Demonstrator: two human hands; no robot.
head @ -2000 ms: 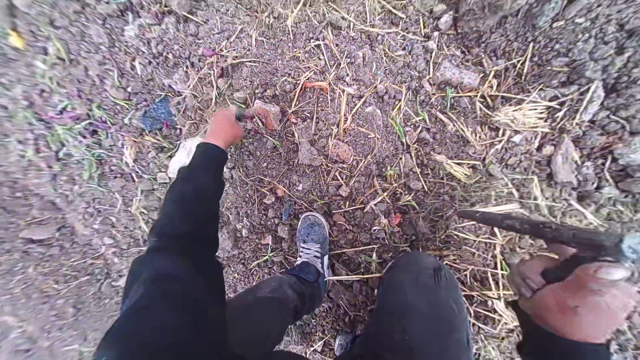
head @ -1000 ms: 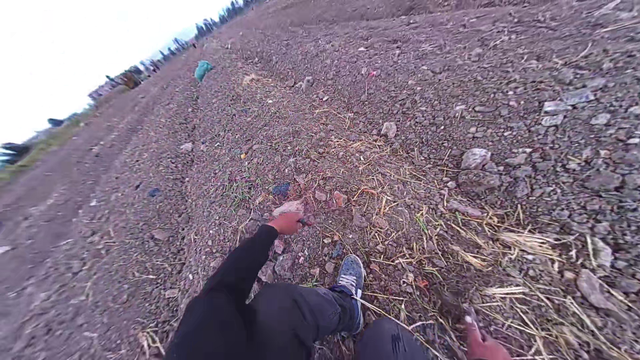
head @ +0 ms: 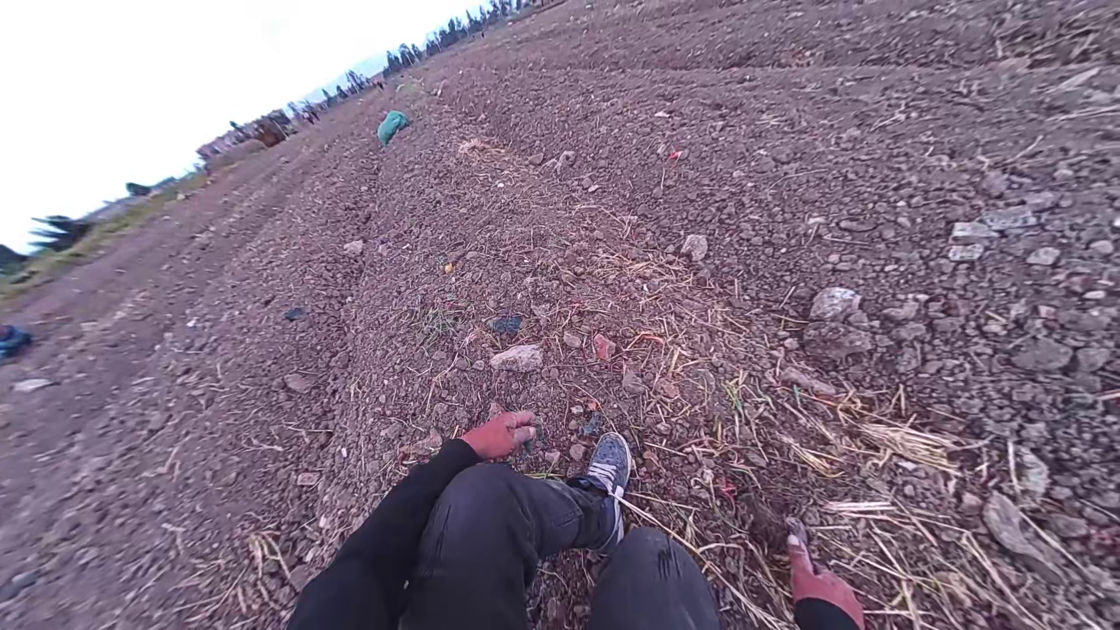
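Over the soil left of a grey lace-up shoe (head: pixel 610 464) is my left hand (head: pixel 500 435), its fingers bent around a small dark object (head: pixel 535 435), too blurred to name. A pale stone (head: pixel 517 358) and a reddish stone (head: pixel 604 346) lie beyond it. My right hand (head: pixel 821 579) is low at the right, its thumb stretched forward, close to loose dark soil (head: pixel 766 523) and dry straw (head: pixel 910 446). It is curled around a hand tool, which is mostly hidden and blends into the ground.
Cloddy, furrowed soil spreads ahead. Larger stones (head: pixel 836 304) lie at the right. A green sack or cloth bundle (head: pixel 392 127) lies farther up the row, and a blue item (head: pixel 13 341) is at the left edge. Trees (head: pixel 446 37) line the horizon.
The view has tilted up from the ground to the field and sky. My left hand has come back from the pale stone to beside my knee. The tool, plain two seconds ago, is mostly hidden.
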